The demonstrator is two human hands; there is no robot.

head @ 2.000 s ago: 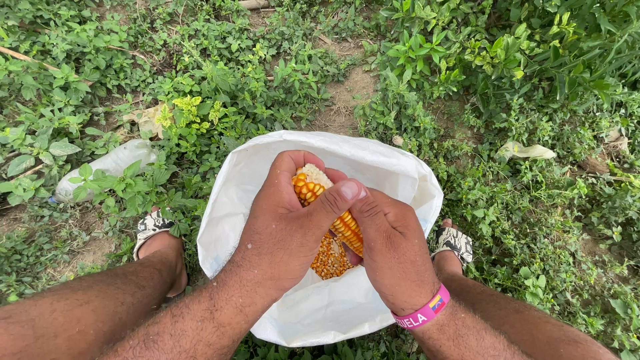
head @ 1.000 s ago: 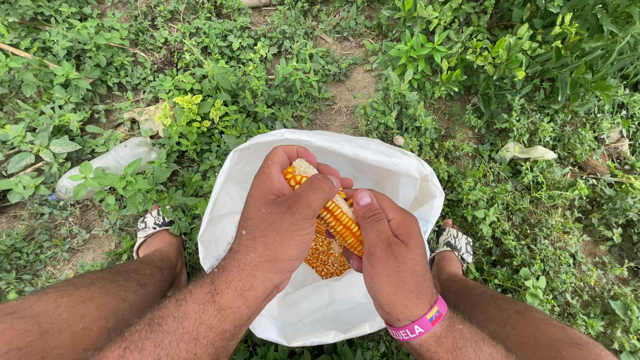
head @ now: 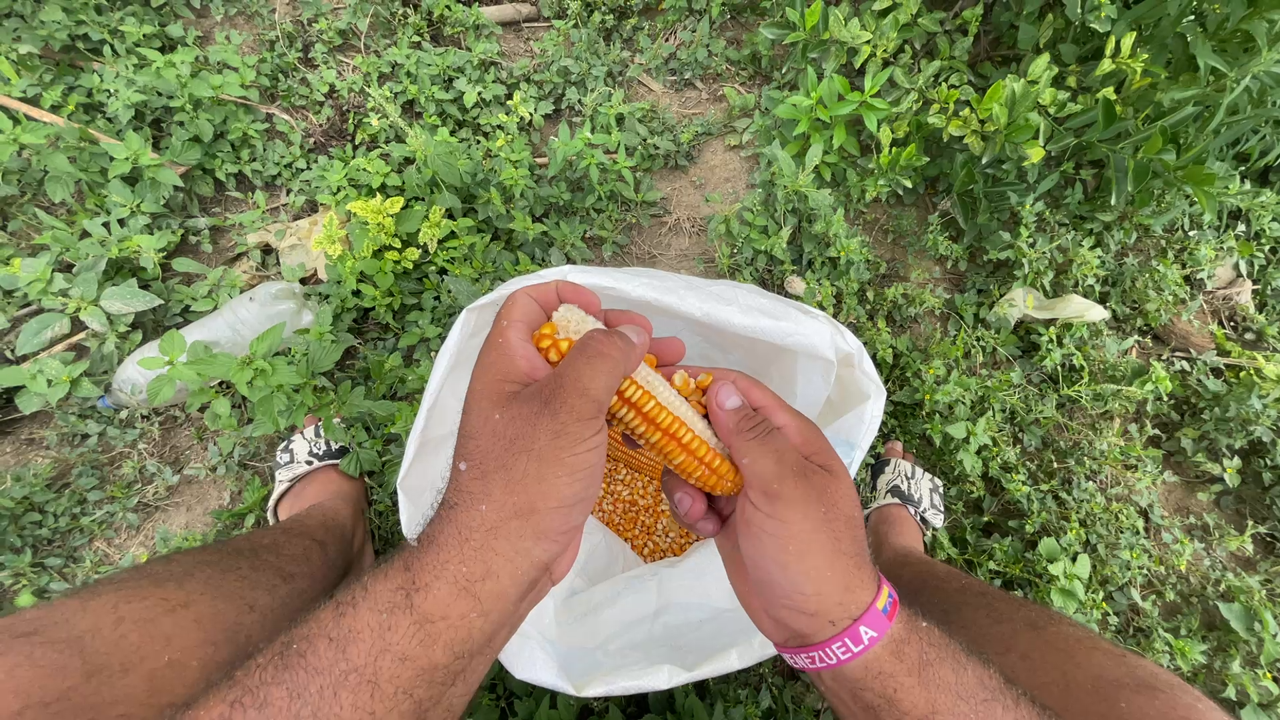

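Observation:
An ear of dried yellow corn (head: pixel 672 425) is held at a slant above an open white woven sack (head: pixel 640 630). My left hand (head: pixel 545 420) grips its upper left end, thumb along the top. My right hand (head: pixel 785 490), with a pink wristband, holds the lower right end, its thumb beside some loose kernels. A bare strip of pale cob runs along the ear between rows of kernels. Loose corn kernels (head: pixel 645 505) lie inside the sack beneath the ear; part of another ear seems to show there, mostly hidden by my hands.
My feet in patterned sandals (head: pixel 303 458) stand on either side of the sack. A clear plastic bottle (head: pixel 225 335) lies among low green weeds at the left. A pale plastic scrap (head: pixel 1050 306) is at the right, and bare soil (head: pixel 700 200) shows beyond the sack.
The bare strip on the ear now shows along its length toward my right hand, with loose kernels by the thumb. My right thumb has shifted along the ear. The sack has not moved.

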